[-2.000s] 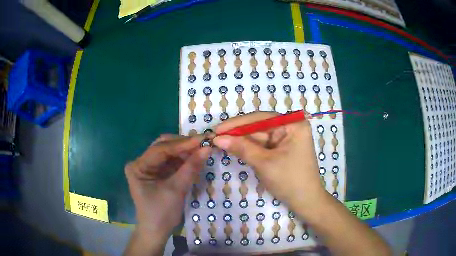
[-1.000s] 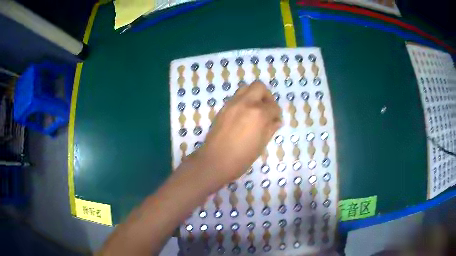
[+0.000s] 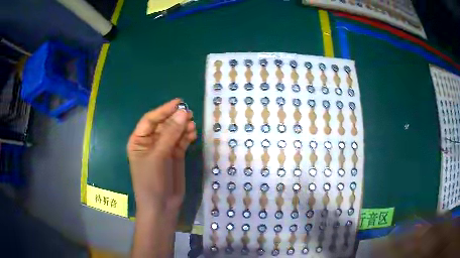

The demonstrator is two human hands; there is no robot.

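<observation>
My left hand point(image 3: 161, 133) is raised just left of the white slotted tray point(image 3: 208, 156). Its thumb and fingertips pinch one small round speaker unit point(image 3: 182, 106), dark with a silvery ring. Discs sit at many ends of the tray's tan dumbbell cutouts. Several lower ends at the right of the second row are bare tan, as are the top-left end of the first row and the upper-left end of the third. My right hand point(image 3: 423, 242) is a blurred shape at the bottom right; what it holds cannot be told. The red probe is not visible.
A loose unit point(image 3: 406, 126) lies on the green mat point(image 3: 388, 166). Another loaded tray point(image 3: 450, 116) is at the right edge, another at the far edge point(image 3: 376, 12). A yellow label point(image 3: 107, 200) and green label point(image 3: 376, 217) mark the front. A blue stool point(image 3: 53, 80) stands left.
My left hand has gone from above the tray to its left side, with a unit in its fingertips. My right hand, with the red probe two seconds ago, has moved away to the lower right.
</observation>
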